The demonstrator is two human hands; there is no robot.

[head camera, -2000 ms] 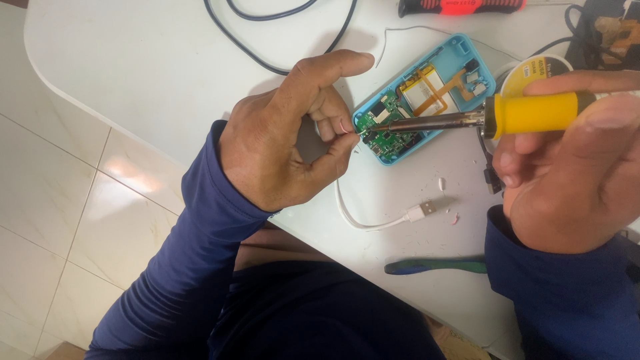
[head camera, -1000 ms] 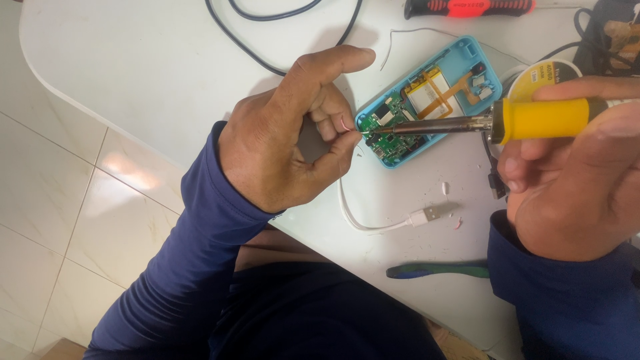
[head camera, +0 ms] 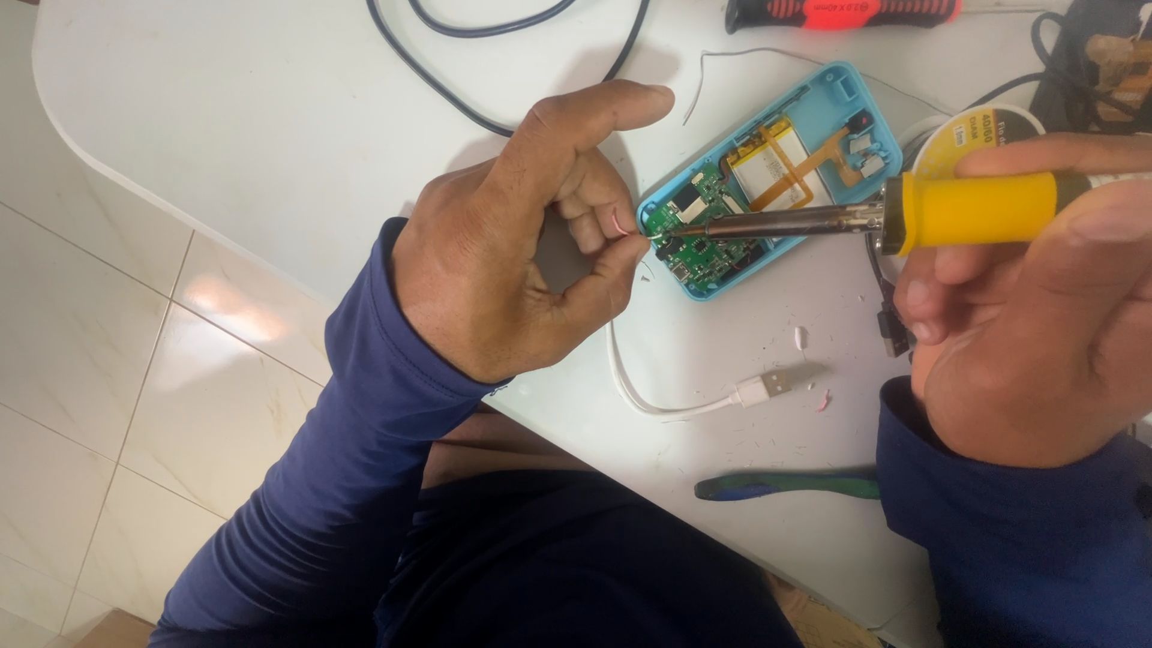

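Note:
My left hand pinches thin wires, one of them pinkish, between thumb and fingertip at the left end of an opened light-blue plastic housing. Inside the housing lie a green circuit board, a silver battery pack and an orange flat flex cable. From the right, my right hand grips a yellow-handled soldering iron; its tip is over the board's left part, close to the wire ends. Whether tip and wire touch cannot be told.
A white USB cable lies below the housing among small scraps. Near the table's front edge is a green and blue tool handle. A red and black screwdriver, a solder spool, a solder strand and black cables surround the housing.

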